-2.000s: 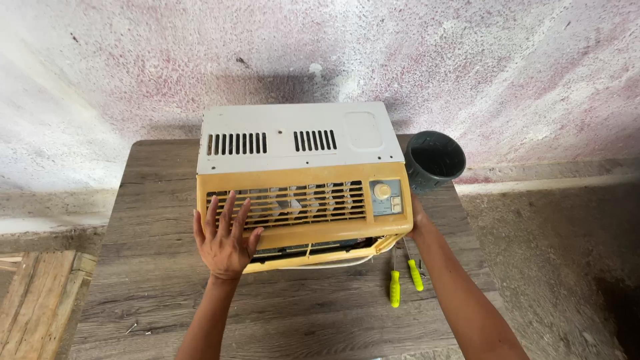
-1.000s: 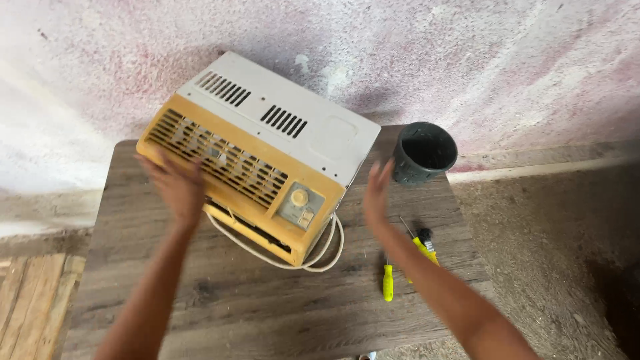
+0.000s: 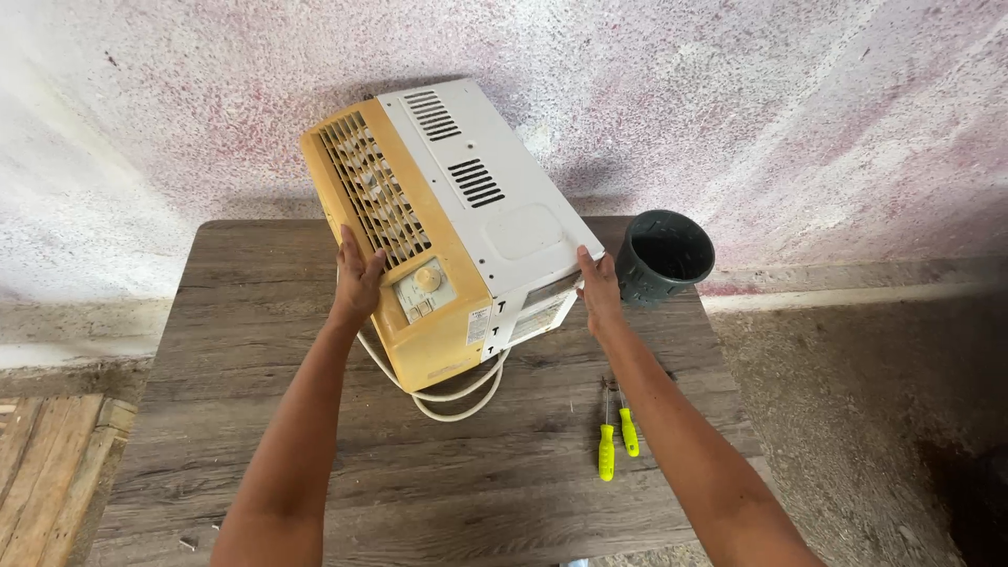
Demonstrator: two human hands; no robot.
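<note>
A window air conditioner (image 3: 504, 228) with a white metal casing and a yellowed plastic front stands turned at an angle on the wood-grain table (image 3: 260, 394). My left hand (image 3: 358, 279) presses on the front panel beside the louvred grille (image 3: 374, 185) and the control knob (image 3: 428, 278). At the rear corner of the vented side, my right hand (image 3: 598, 287) grips the casing's edge. A white power cord (image 3: 461, 413) loops out from under the unit. Two screwdrivers with yellow handles (image 3: 605, 453) (image 3: 628, 431) lie by my right forearm.
A dark plastic pot (image 3: 665, 256) stands just right of my right hand, near the table's back edge. The speckled wall (image 3: 567, 94) rises behind the table. Small metal bits (image 3: 187, 543) lie at the front left, and a wooden pallet (image 3: 47, 472) is on the floor at the left.
The air conditioner has turned from facing me to facing left, its control end now nearest me. My right hand, off the unit one second ago, is now on its casing.
</note>
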